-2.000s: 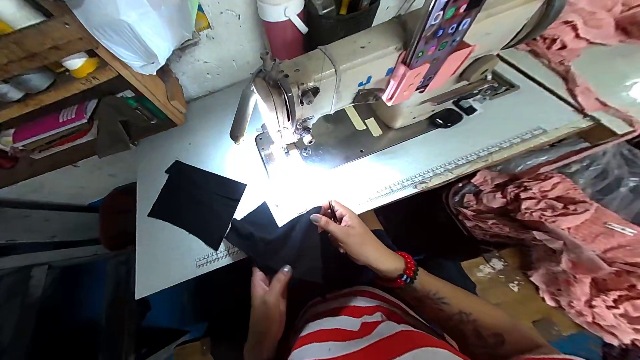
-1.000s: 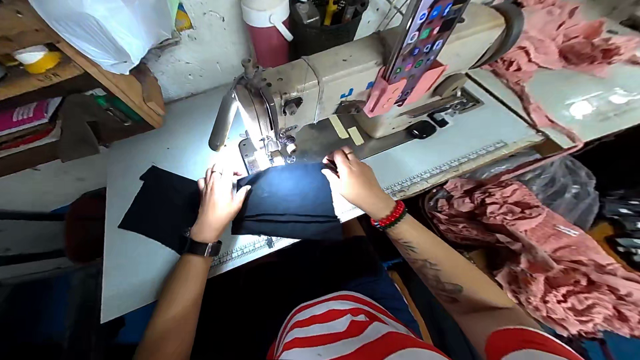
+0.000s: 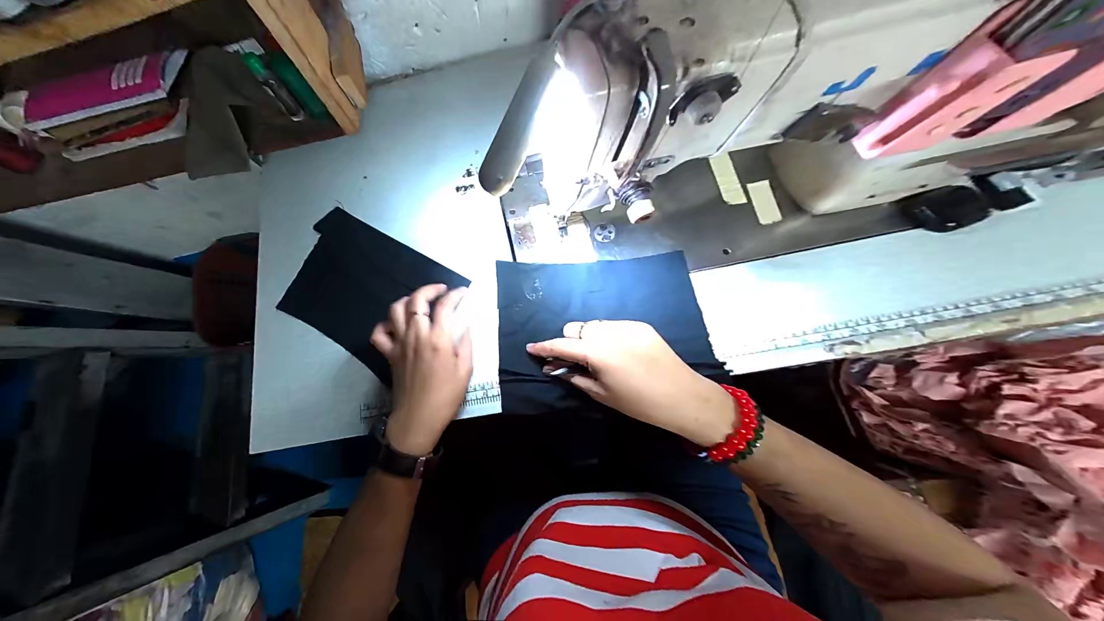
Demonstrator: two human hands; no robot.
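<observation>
A black fabric piece [image 3: 604,293] lies flat in front of the sewing machine's needle area [image 3: 565,226], its lower part hanging over the table edge. My right hand [image 3: 625,366] rests on it, with a small metal tool [image 3: 565,372] tucked under the fingers; what tool it is cannot be told. Left of that, a smaller black fabric piece [image 3: 362,267] lies on the white table. My left hand [image 3: 427,354] is on the right edge of this smaller piece, fingers bent; whether it pinches the cloth is hidden.
The sewing machine head [image 3: 690,95] with its lit lamp spans the top, a pink phone holder [image 3: 975,86] on it. A measuring tape [image 3: 940,315] runs along the table's front edge. Wooden shelves [image 3: 302,52] stand upper left; pink fabric [image 3: 1000,431] is heaped at right.
My left hand has moved left from the larger black piece to the smaller one. My right hand has shifted from its upper right edge onto its middle. The view has come closer.
</observation>
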